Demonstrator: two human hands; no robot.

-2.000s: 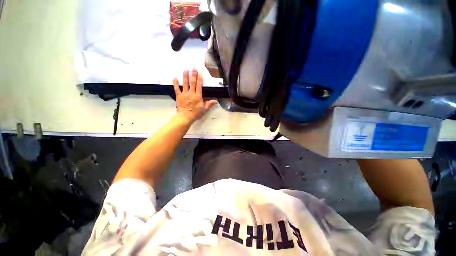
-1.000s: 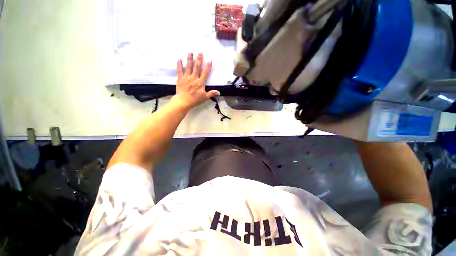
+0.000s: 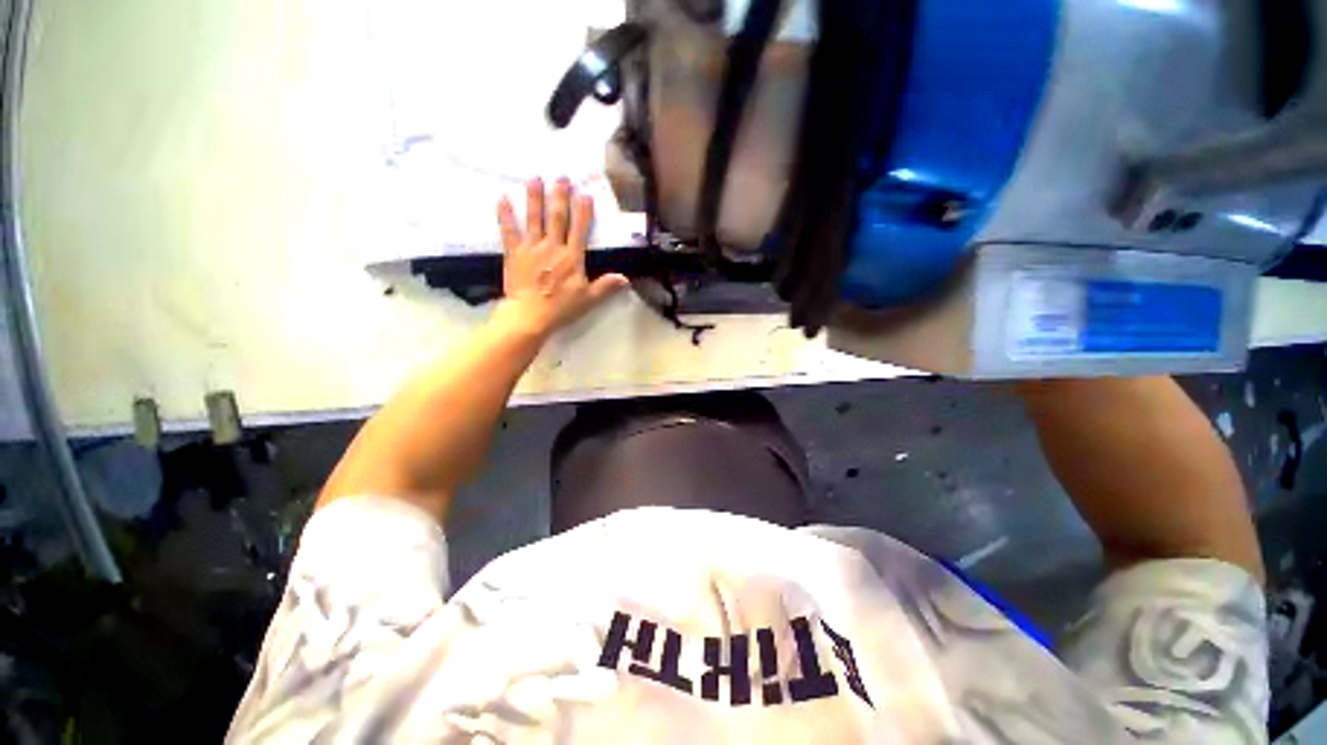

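The blue and silver cloth cutting machine fills the upper right, with black cable looped on it. Its grey base plate shows at the dark fabric lay, which runs along the table edge under white top paper. My left hand lies flat on the paper's edge and the lay, fingers spread, just left of the machine. My right hand is hidden behind the machine; only the forearm shows below it. A small dark offcut lies beside the base plate.
The cream table extends left. Two small metal clamps sit at its front edge. A grey tube or bar curves down at the far left. The dark floor below has scattered scraps.
The machine first appears farther right, then back left and nearer my left hand. The red block has gone from view. The lay's left end appears farther right and closer to my left hand.
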